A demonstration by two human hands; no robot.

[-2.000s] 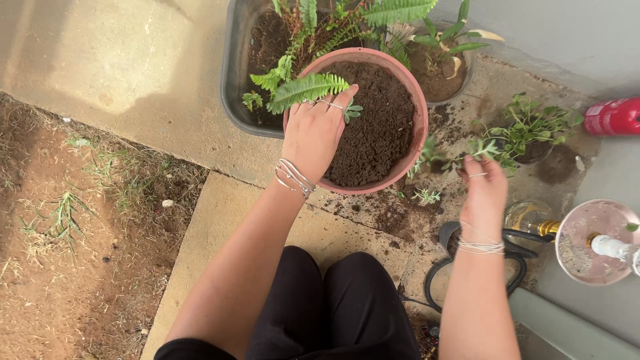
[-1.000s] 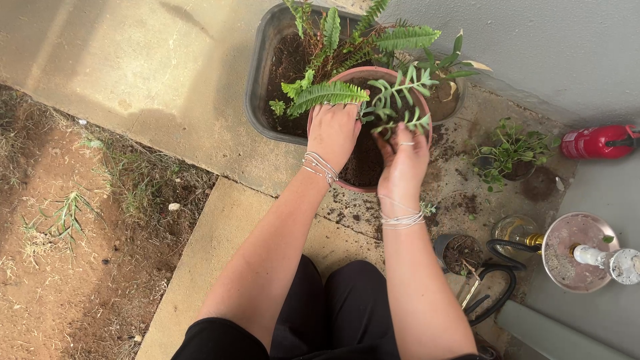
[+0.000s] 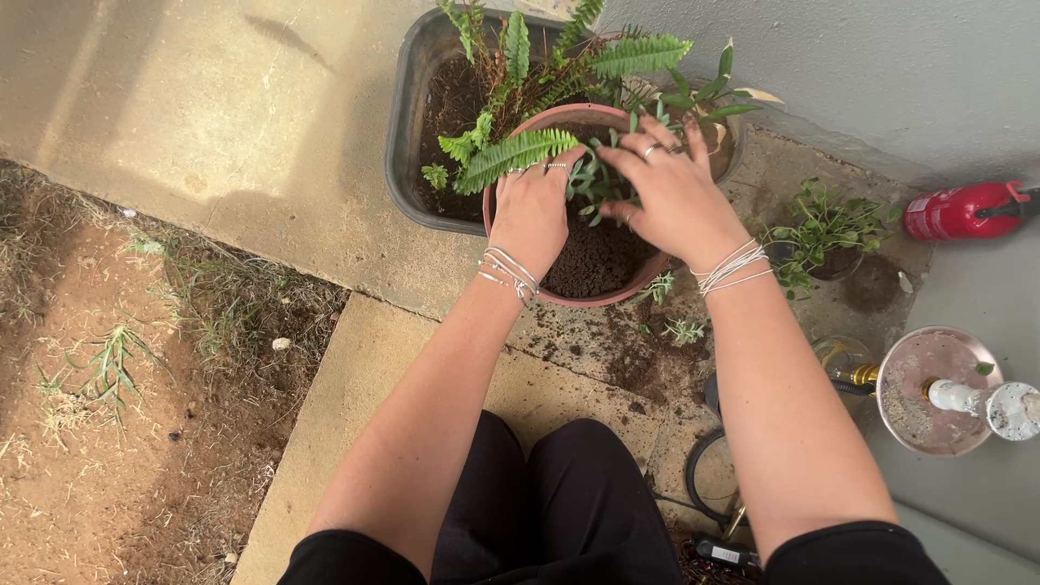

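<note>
A round terracotta-coloured pot [image 3: 570,301] filled with dark soil [image 3: 593,256] stands before me. Leafy succulent stems [image 3: 597,180] lie over the soil in its upper half. My left hand [image 3: 532,207] is over the pot's left side, its fingertips at the stems and partly hidden under a fern frond [image 3: 520,156]; whether it grips anything I cannot tell. My right hand [image 3: 670,187] reaches over the right rim with fingers spread, touching or just above the stems. Cuttings [image 3: 684,330] lie on the paving beside the pot.
A dark rectangular planter [image 3: 400,138] with ferns adjoins the pot's upper left. Behind my right hand is another potted plant [image 3: 719,93]. To the right are a small leafy plant [image 3: 829,231], a red fire extinguisher [image 3: 963,213] and a hookah [image 3: 934,390] near the grey wall.
My right hand, holding a succulent stem right of the pot at first, has moved left and up over the pot, and its fingers have spread. My left hand has stayed near the fern frond.
</note>
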